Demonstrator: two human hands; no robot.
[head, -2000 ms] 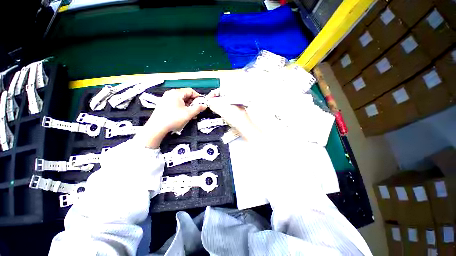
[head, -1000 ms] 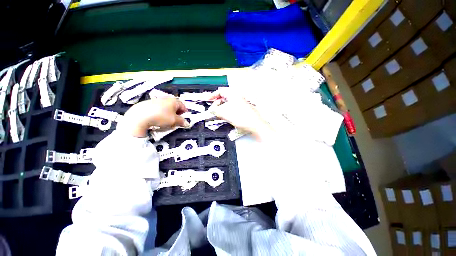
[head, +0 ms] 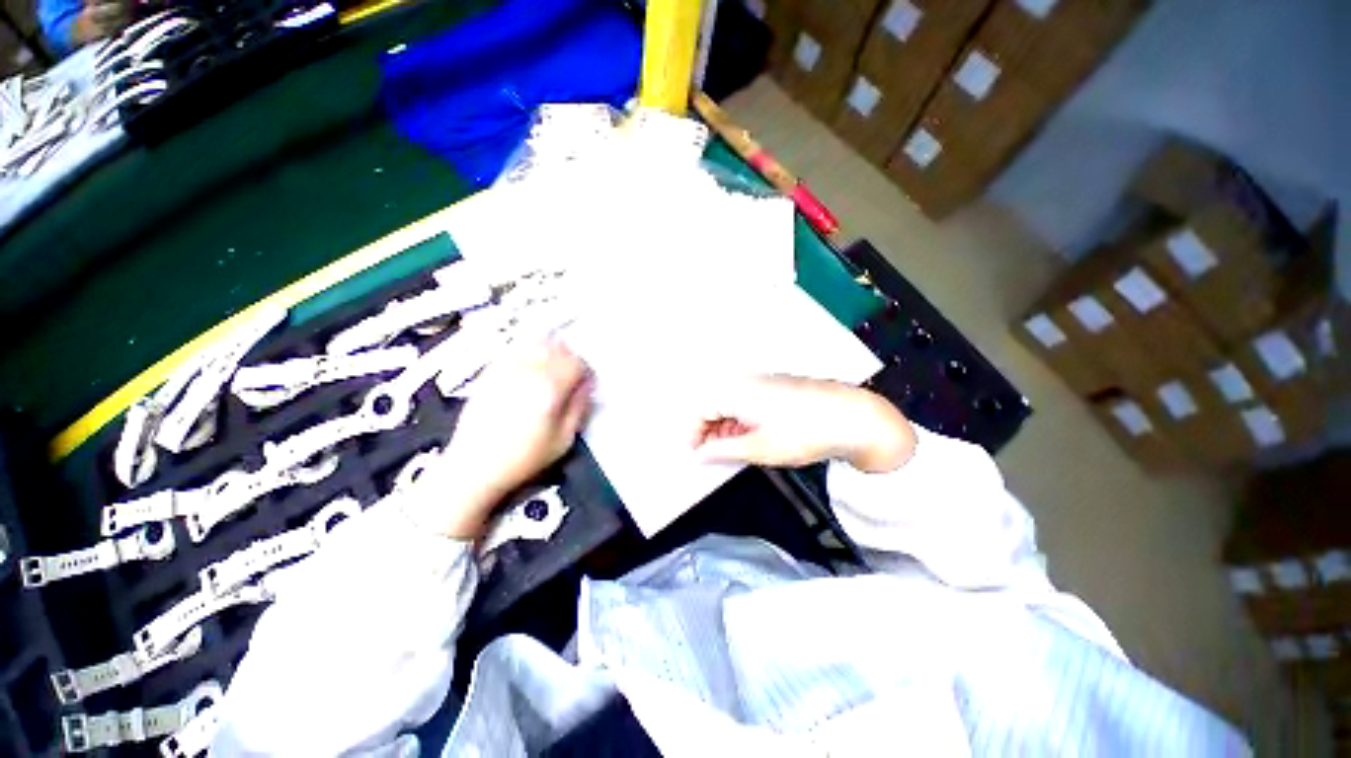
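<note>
Half-fitted watches with pale straps and round heads, one a watch head (head: 536, 512), lie in rows on the black foam tray (head: 571, 551). My left hand (head: 519, 422) is over the tray's right part, fingers curled at the edge of the white sheet (head: 667, 319). My right hand (head: 808, 422) is over the sheet's lower right part, fingers bent together. The sheet is overexposed, so I cannot tell whether either hand holds a small part. Looped white straps (head: 193, 393) lie along the tray's back edge.
A crumpled clear bag with dotted straps (head: 571, 141) is at the sheet's far end, by a yellow post (head: 671, 52) and blue cloth (head: 504, 82). A round-holed black tray (head: 933, 356) and stacked cartons (head: 1171, 348) are at right. Part of a person shows at top left.
The view has turned to the right. My hands have moved apart; my right hand has come back towards me over the sheet. The strap seen between my hands is no longer there.
</note>
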